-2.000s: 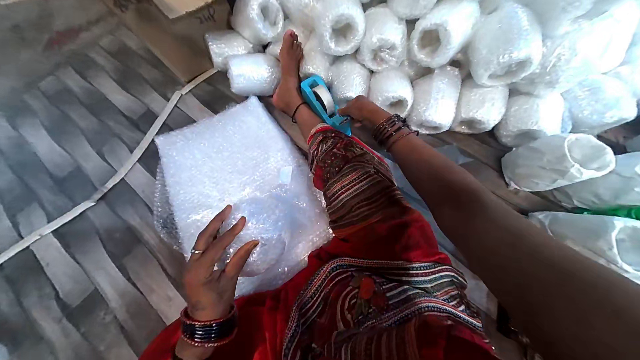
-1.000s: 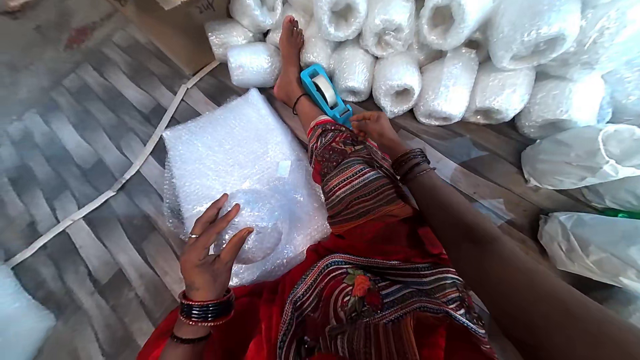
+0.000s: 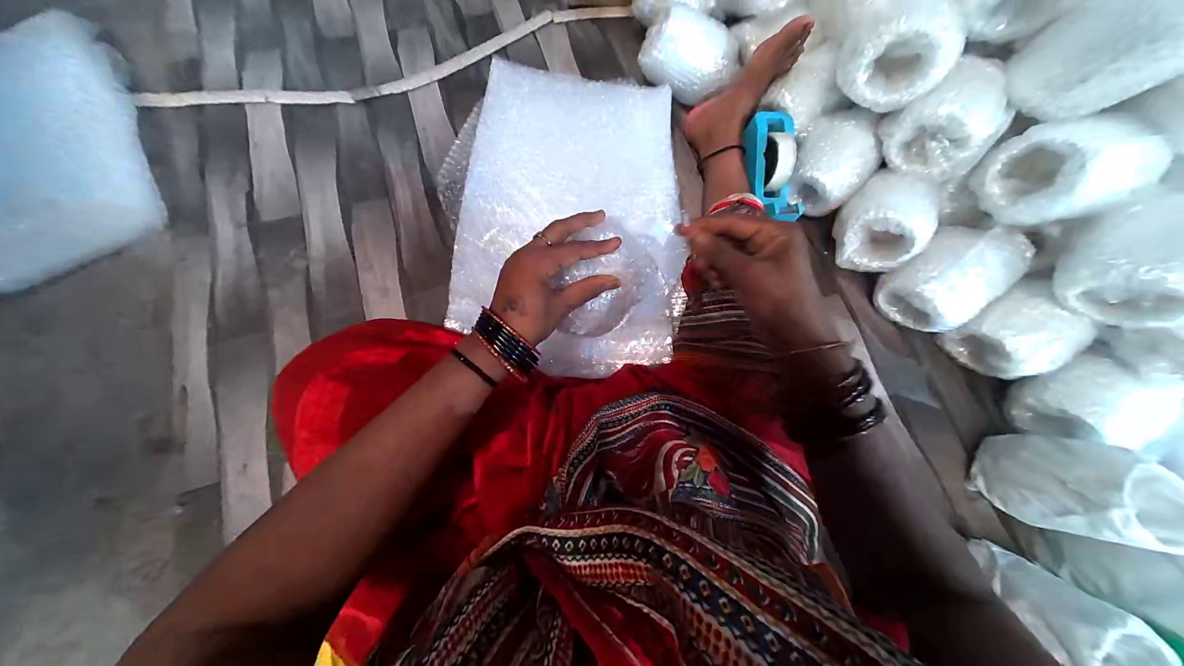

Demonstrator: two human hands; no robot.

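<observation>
My left hand point(image 3: 560, 273) rests with spread fingers on a round, clear object point(image 3: 606, 277) wrapped in or lying under bubble wrap. Beneath it a stack of white bubble wrap sheets point(image 3: 578, 139) lies against my lap. My right hand point(image 3: 740, 259) is just right of the round object, its thumb and fingertips pinched on what looks like a small piece of clear tape point(image 3: 684, 227). Beyond that hand, a blue tape dispenser point(image 3: 754, 157) with a roll of tape point(image 3: 780, 161) stands beside my ankle.
Many bubble-wrapped hollow rolls point(image 3: 943, 116) are piled at the right. Translucent white bags point(image 3: 1073, 490) lie below them. Another stack of bubble wrap point(image 3: 69, 148) is at the far left. A pale strip point(image 3: 407, 83) crosses the patterned floor mat point(image 3: 268, 176).
My right hand has moved from the tape dispenser to beside the round object. My left hand has stayed on the bubble wrap. The view has turned noticeably.
</observation>
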